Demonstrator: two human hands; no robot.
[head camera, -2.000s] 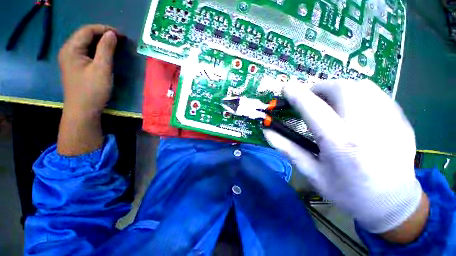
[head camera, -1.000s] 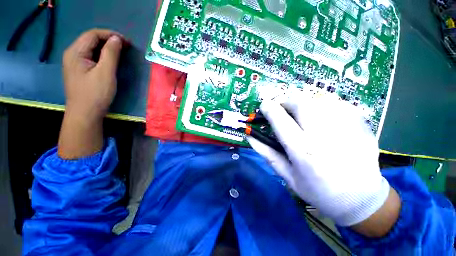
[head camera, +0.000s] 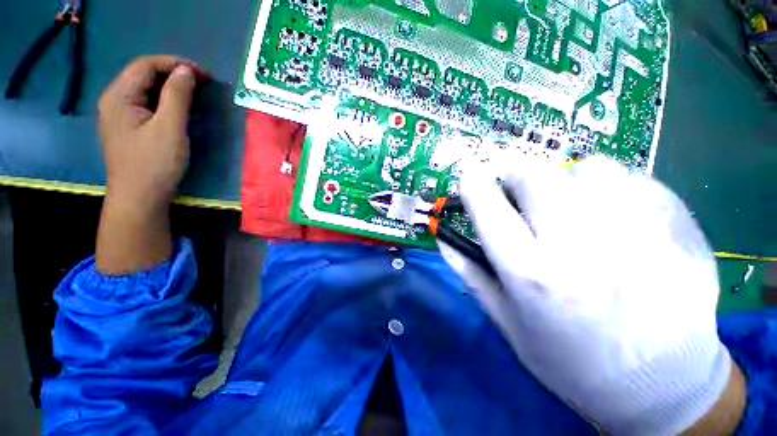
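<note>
A large green circuit board (head camera: 451, 77), solder side up, lies tilted across the bench edge with a red piece (head camera: 271, 174) under its left and near sides. My right hand (head camera: 596, 281), in a white knit glove, holds black-handled side cutters (head camera: 407, 209) with orange bands. Their silver jaws are at the board's near lower part, slightly parted. The glove hides part of the board and the handles. My left hand (head camera: 149, 128) is bare and rests on the bench left of the board, fingers curled, thumb against the index finger; whether it holds something small cannot be told.
A second pair of black-handled pliers (head camera: 49, 60) lies on the green bench mat (head camera: 213, 34) at the upper left. The bench has a yellow edge (head camera: 51, 185). Dark assemblies (head camera: 756, 43) show at the upper right corner. My lap in blue clothing is below the board.
Since one second ago, the board has shifted slightly left. The cutters have moved slightly right relative to the board and their jaws have parted a little. My left hand stays almost in place.
</note>
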